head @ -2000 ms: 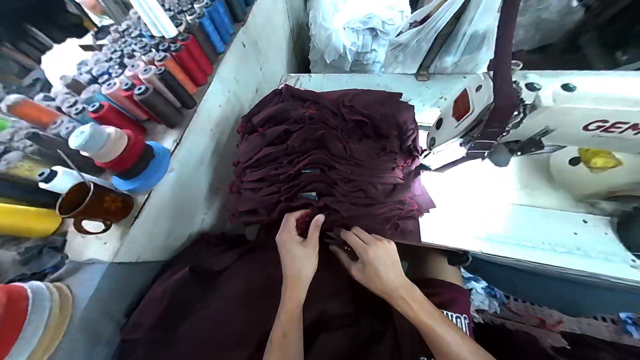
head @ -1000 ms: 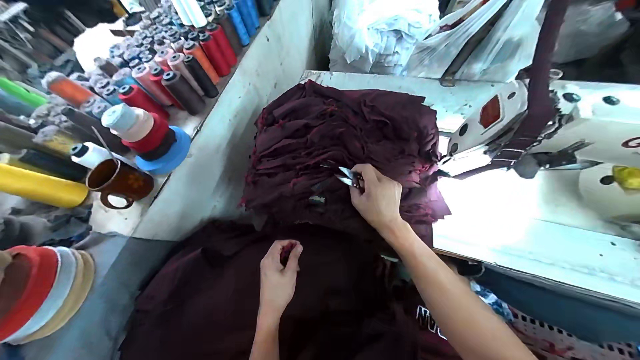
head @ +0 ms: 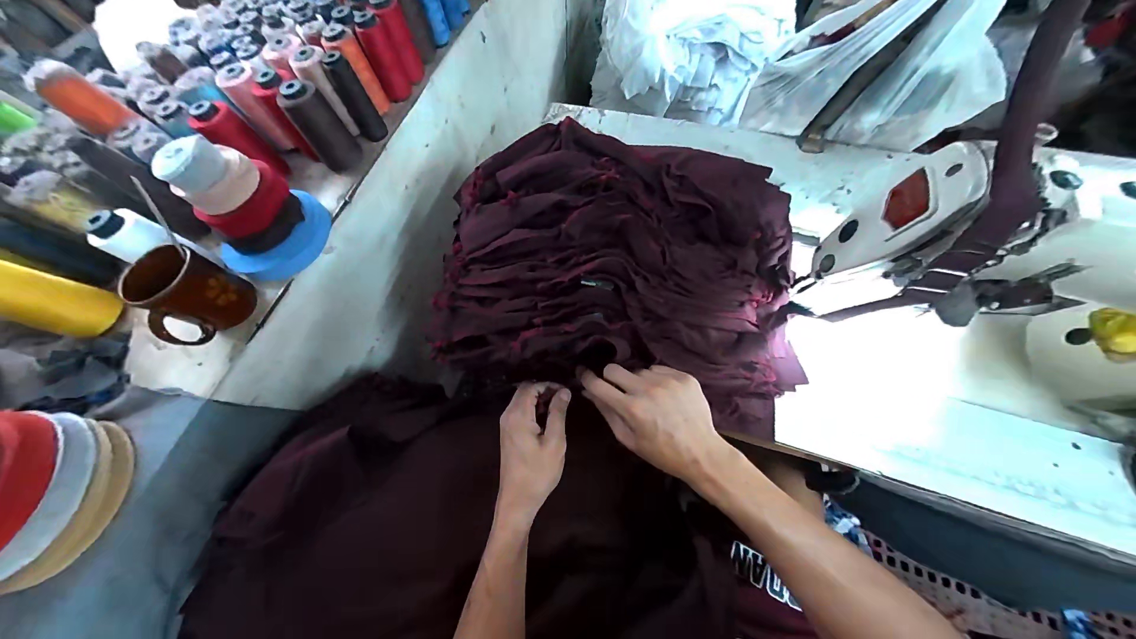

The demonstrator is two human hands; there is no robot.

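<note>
A tall heap of folded maroon fabric pieces (head: 621, 240) with pinkish-red edge threads lies on the sewing table, left of the machine. At its near edge my left hand (head: 534, 435) pinches a bit of the dark cloth between thumb and fingers. Close beside it on the right, my right hand (head: 657, 413) has its fingertips bent into the same cloth; whether it also holds the small snips seen earlier is hidden. More maroon cloth (head: 399, 515) spreads over the lap below both hands.
A white sewing machine (head: 941, 213) stands at right, a maroon strip hanging over it. At left, beyond a low white partition (head: 417, 177), are many thread cones (head: 311, 120), a brown mug (head: 191, 288) and stacked discs (head: 80, 488). White plastic bags (head: 692, 53) sit behind the heap.
My right hand has come from the front of the heap, where it held small snips a second ago, down to the near edge. My left hand has moved up to meet the cloth there.
</note>
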